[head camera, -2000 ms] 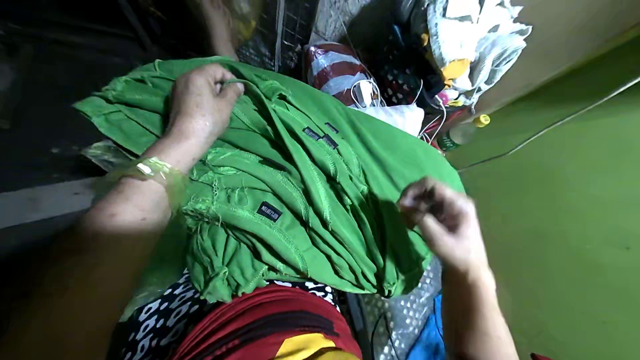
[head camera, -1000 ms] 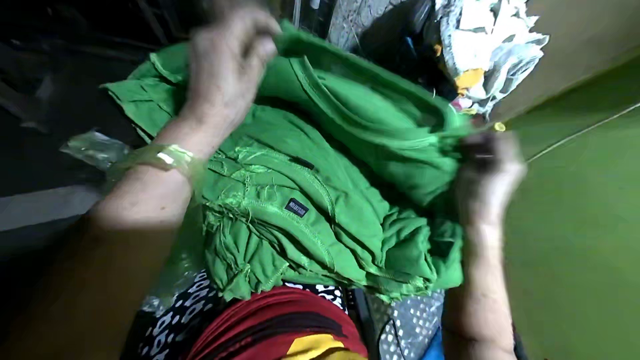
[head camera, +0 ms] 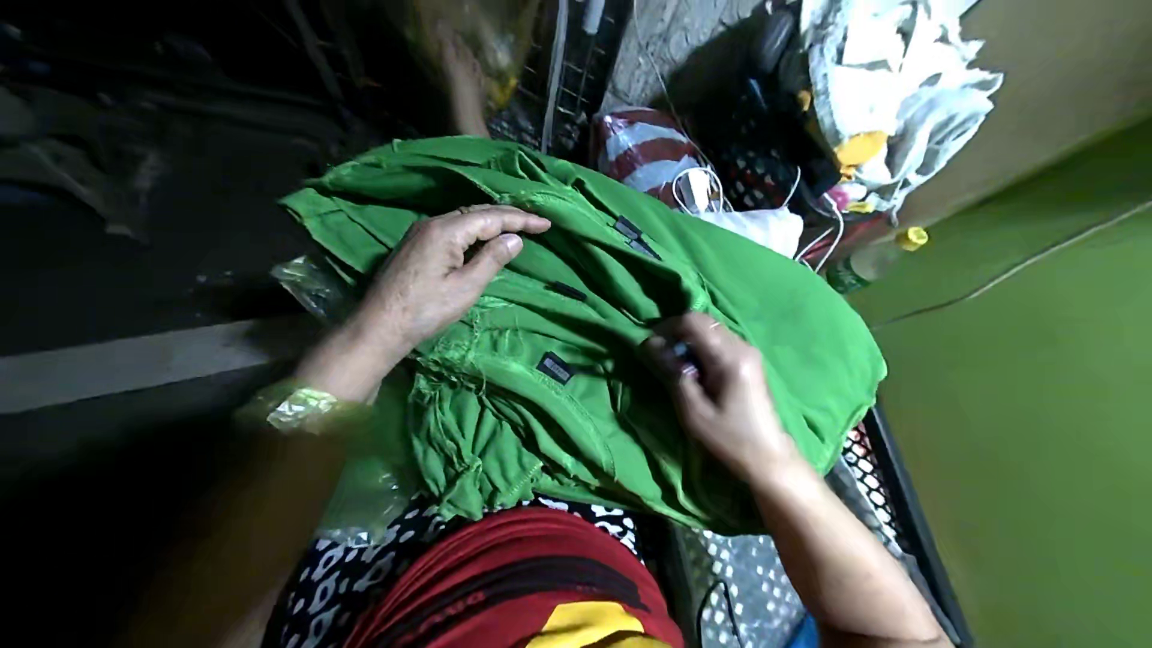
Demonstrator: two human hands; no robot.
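Several layered green cloth garments (head camera: 774,315) with loose threads along their seams lie over my lap. Small dark labels, one of them a neck label (head camera: 555,367), show on the cloth. My left hand (head camera: 450,270) rests on the upper left of the pile, thumb and forefinger apart, with nothing seen between them. On the right side of the pile, my right hand (head camera: 711,378) is curled around a small dark object (head camera: 686,360), too blurred to name, close against the fabric.
A red-and-white striped bundle (head camera: 643,148), a white charger with its cable (head camera: 695,191), a white plastic bag (head camera: 886,81) and a yellow-capped bottle (head camera: 868,261) stand beyond the cloth. A green wall (head camera: 1035,378) bounds the right. Another person's bare limb (head camera: 463,85) shows at the top.
The upper garment layer, raised between both hands a second ago, now lies spread to the right. My right hand has moved back left and in over the cloth; my left hand has lowered onto the pile.
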